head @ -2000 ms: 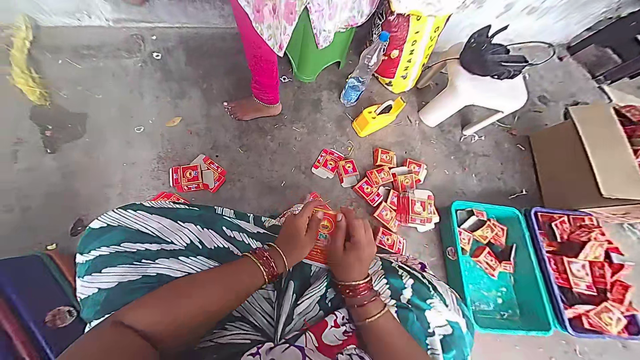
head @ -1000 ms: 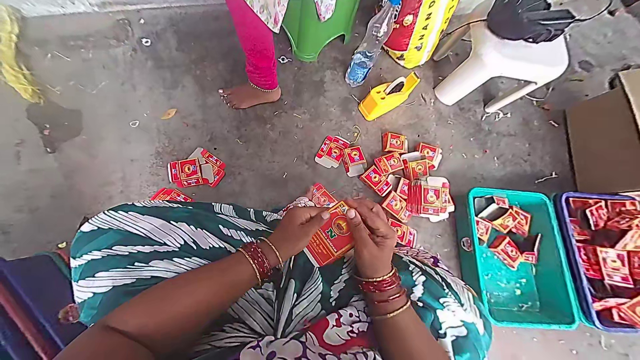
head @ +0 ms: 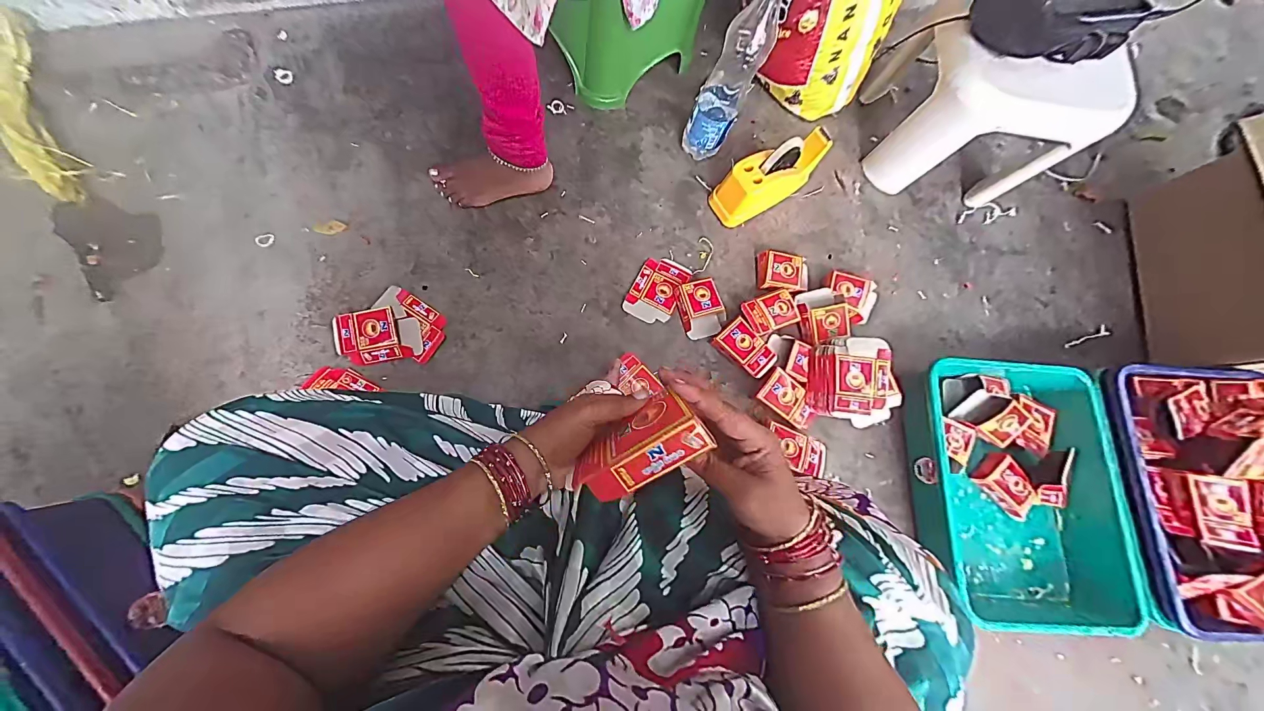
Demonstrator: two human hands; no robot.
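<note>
Above my lap, a red and yellow printed cardboard box (head: 647,444) is held between both hands. My left hand (head: 588,425) grips its left side, the thumb on the upper face. My right hand (head: 741,449) holds the right side, fingers along the far edge. The box looks folded out into a solid shape. Several small red boxes (head: 780,395) and a stack of flat printed cartons (head: 854,380) lie on the floor beyond my right hand. More flat cartons (head: 370,334) lie on the floor further left.
A teal tray (head: 1096,494) with several boxes stands at right, beside a blue tray (head: 1123,474) full of them. A yellow tape dispenser (head: 755,193), a plastic bottle (head: 719,109), a white stool (head: 1037,94) and a cardboard carton (head: 1200,262) are beyond. Another person's bare foot (head: 494,183) rests near a green stool (head: 612,49).
The box in my hands looked flat in the earlier frames and now shows an opened-out, solid form. My right hand has turned around its right side.
</note>
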